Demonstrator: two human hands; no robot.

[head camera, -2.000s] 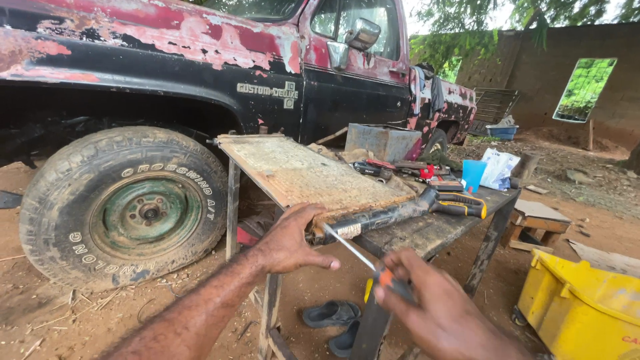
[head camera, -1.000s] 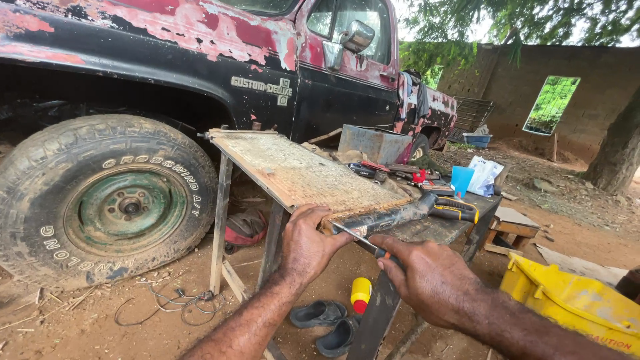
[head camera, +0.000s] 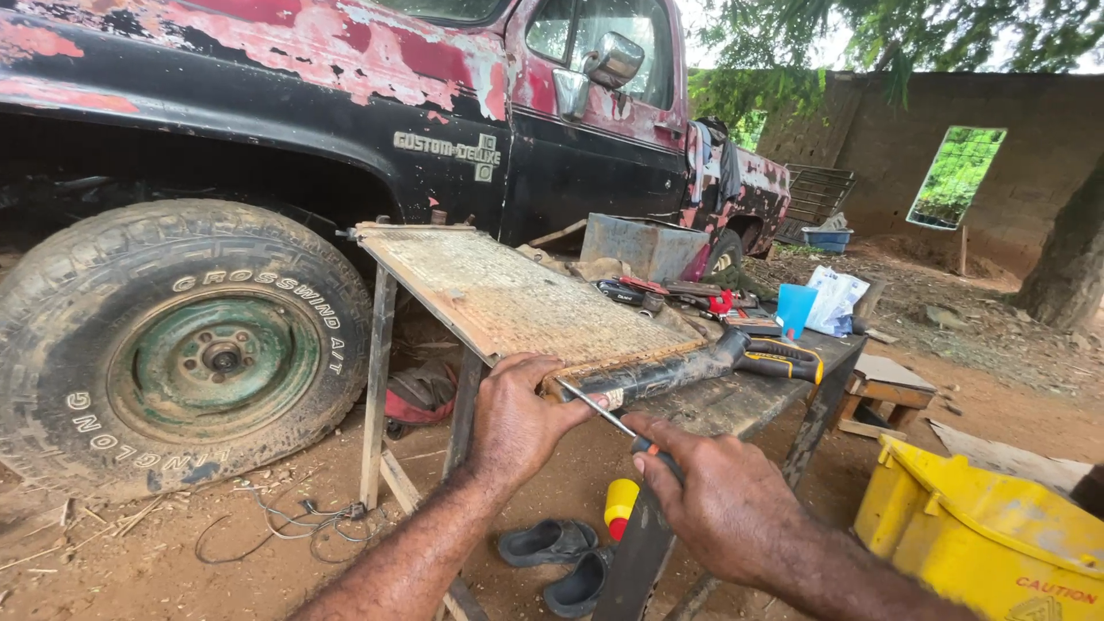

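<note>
A car radiator (head camera: 535, 289) with a dusty finned core lies on a worn wooden workbench (head camera: 733, 401), its black end tank (head camera: 660, 375) towards me. My right hand (head camera: 724, 496) grips a screwdriver (head camera: 604, 412) by its dark and orange handle. The metal tip meets the seam at the tank's near left end. My left hand (head camera: 522, 414) rests on that same corner, fingers over the edge and thumb beside the screwdriver's shaft; whether it grips the radiator is hard to tell. Just beyond the tank's right end lies a black and yellow tool handle (head camera: 780, 360).
Pliers and other hand tools (head camera: 681, 293), a blue cup (head camera: 794, 309) and a metal box (head camera: 638, 246) are at the bench's back. A yellow bucket (head camera: 975, 526) stands at right, black clogs (head camera: 552, 543) lie below, and a pickup truck (head camera: 345, 103) stands behind.
The screwdriver's tip, off the seam two seconds ago, is now against it. My left hand has gone from spread fingers to resting on the radiator's corner.
</note>
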